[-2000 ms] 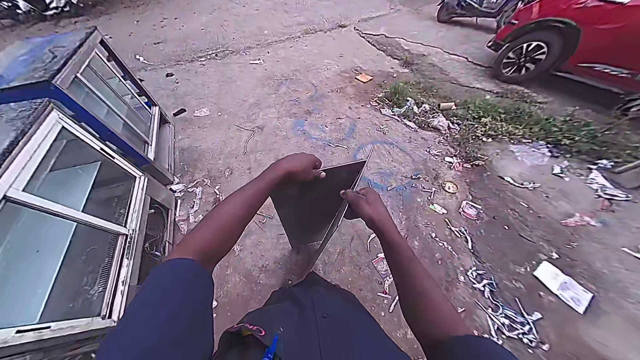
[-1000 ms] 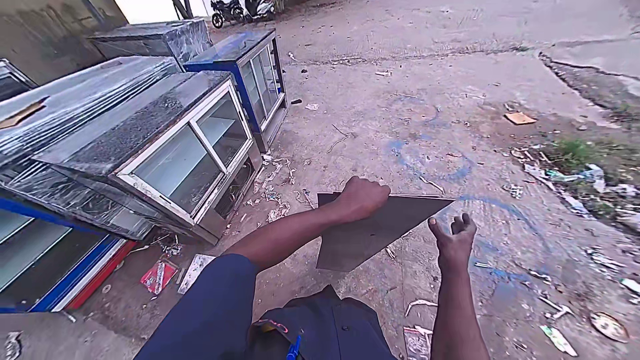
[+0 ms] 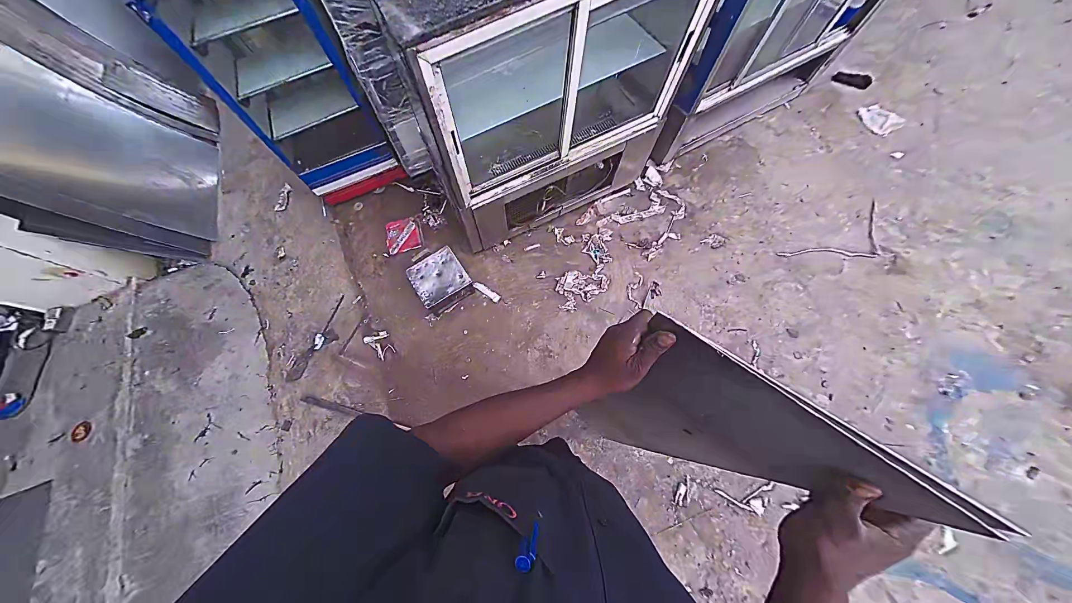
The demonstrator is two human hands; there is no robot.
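A dark, flat sheet panel [image 3: 737, 410] with a pale thin edge is held in front of my body, slanting down to the right and tapering to a point. My left hand [image 3: 628, 352] grips its upper left corner, thumb on the dark face. At the lower right my right hand [image 3: 854, 519] grasps the panel's lower edge near the pointed end, with some fingers hidden. A blue pen [image 3: 527, 548] is clipped to my dark shirt.
Glass-fronted display cabinets [image 3: 578, 159] stand ahead, beside a blue-framed cabinet with shelves [image 3: 289, 75]. A square metal box [image 3: 438, 276], a red packet [image 3: 403, 236] and paper scraps [image 3: 582, 285] lie on the ground. A shiny metal surface [image 3: 100, 151] is at far left.
The view has swung left and down toward the cabinets. My right hand, off the panel with fingers spread a second ago, now grips it near the pointed end.
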